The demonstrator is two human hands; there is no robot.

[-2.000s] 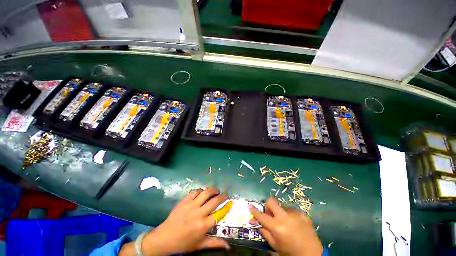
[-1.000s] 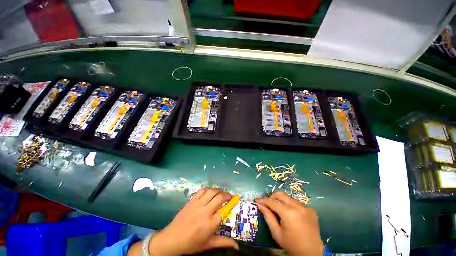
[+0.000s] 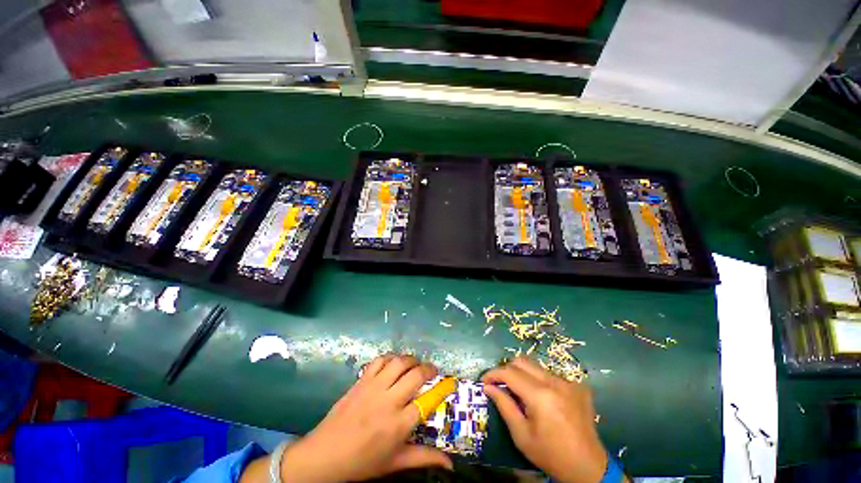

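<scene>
A half-assembled phone unit [image 3: 464,415] lies at the front centre, its dark, white and blue circuit board facing up. My left hand [image 3: 373,415] holds its left side, with a yellow-orange finger cot [image 3: 434,398] on one finger pressed on the board. My right hand [image 3: 552,415] is at the unit's upper right corner, thumb and index finger pinched together. Whether it grips a small part or tool is hidden by the fingers. Part of the unit is hidden under my left hand.
Two black phone trays [image 3: 444,269] with phone units stand behind the hands; the right one has a bare slot. Yellow-cream slivers [image 3: 535,325] lie behind my right hand. A dark stick [image 3: 196,341] lies left, a white paper strip [image 3: 746,354] and clear blister tray [image 3: 823,297] right.
Since two seconds ago, the unit has been turned so its board end shows between my hands. My right fingers have moved from its middle to its upper right corner. Little differs from one second ago.
</scene>
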